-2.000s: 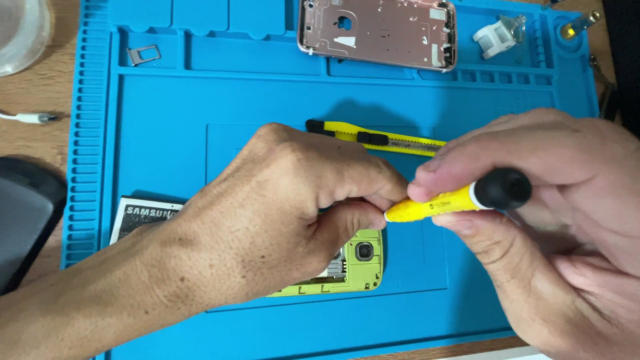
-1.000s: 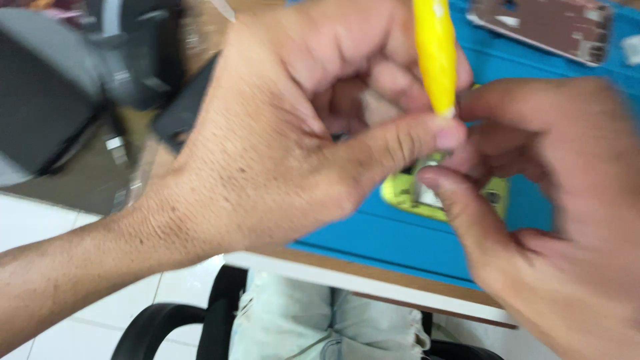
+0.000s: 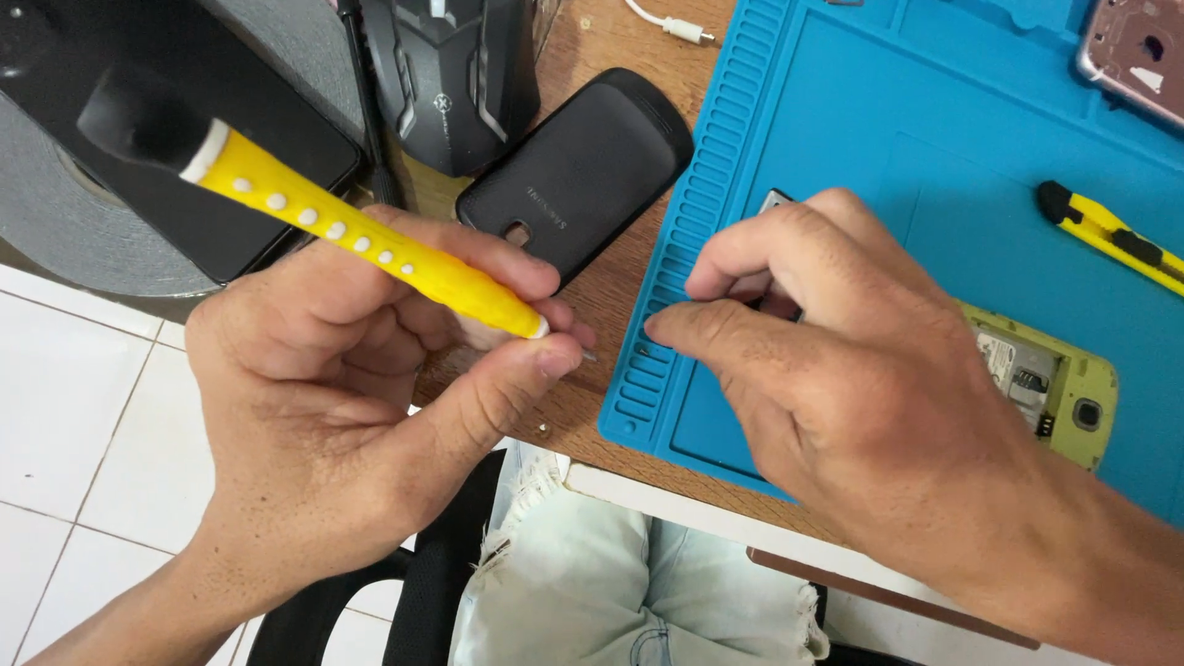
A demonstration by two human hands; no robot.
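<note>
Between its thumb and fingers, my left hand holds a yellow screwdriver with a black end cap and white dots; its tip points down to the right. My right hand is over the left edge of the blue silicone mat, thumb and forefinger close together above the mat's small slots; whether something tiny is between them cannot be told. Partly behind that hand lies the yellow-green phone body with its camera and card slots showing. A black phone back cover rests on the wooden table, left of the mat.
A yellow and black utility knife and a pink phone housing lie on the mat. Toward the back left are a black computer mouse, a dark phone, a grey round roll and a white cable plug.
The screwdriver was in my right hand two seconds ago; my left hand now has it. The hands have come apart, away from the yellow-green phone. The view has swung left.
</note>
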